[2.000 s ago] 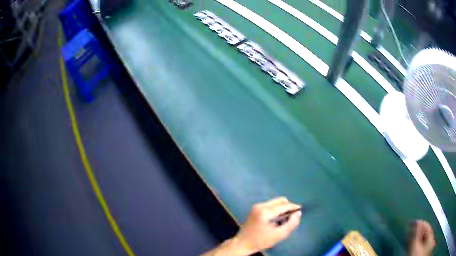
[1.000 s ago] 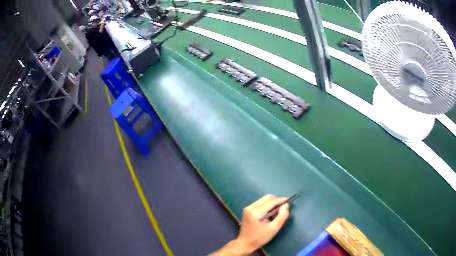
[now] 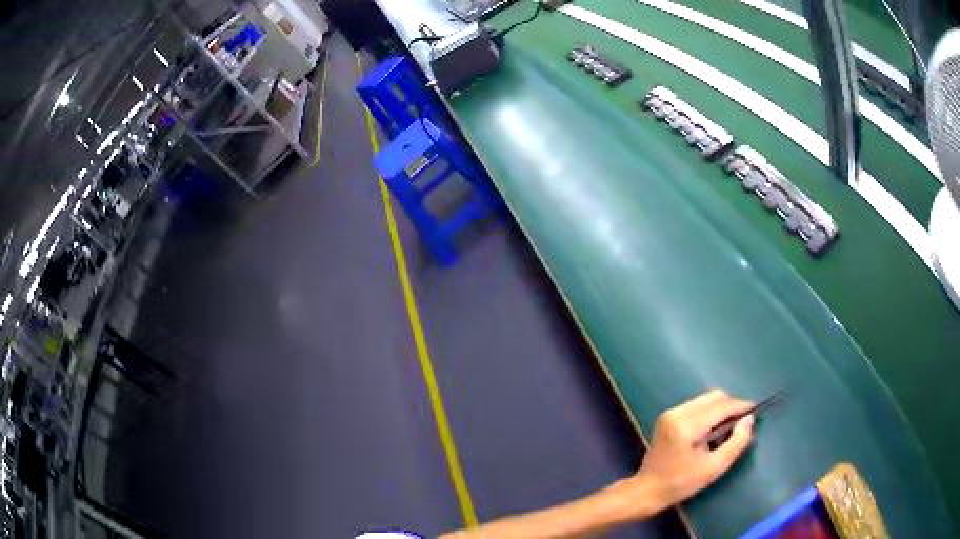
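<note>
My left hand (image 3: 700,442) comes in from the bottom and is closed around dark, slim tweezers (image 3: 745,418), held like a pen with the tip pointing right, above the green bench (image 3: 674,284). Below right of it, the blue edge of a bin (image 3: 784,516) shows, cut off by the bottom of the picture, with dark red contents. A tan-brown wrapped pad (image 3: 851,503) lies along the bin's edge. My right hand is not in view.
Lobed metal jigs (image 3: 781,198), (image 3: 687,121), (image 3: 599,64) lie in a row on the bench. A metal post (image 3: 835,95) and part of a white fan (image 3: 947,116) stand right. Blue stools (image 3: 426,158) stand on the grey floor left, beside a yellow line. A grey box (image 3: 463,58) sits farther along.
The view has swung left, so the bench, fan and jigs sit farther right. My right hand, seen two seconds ago, is out of view. My left hand still holds the tweezers.
</note>
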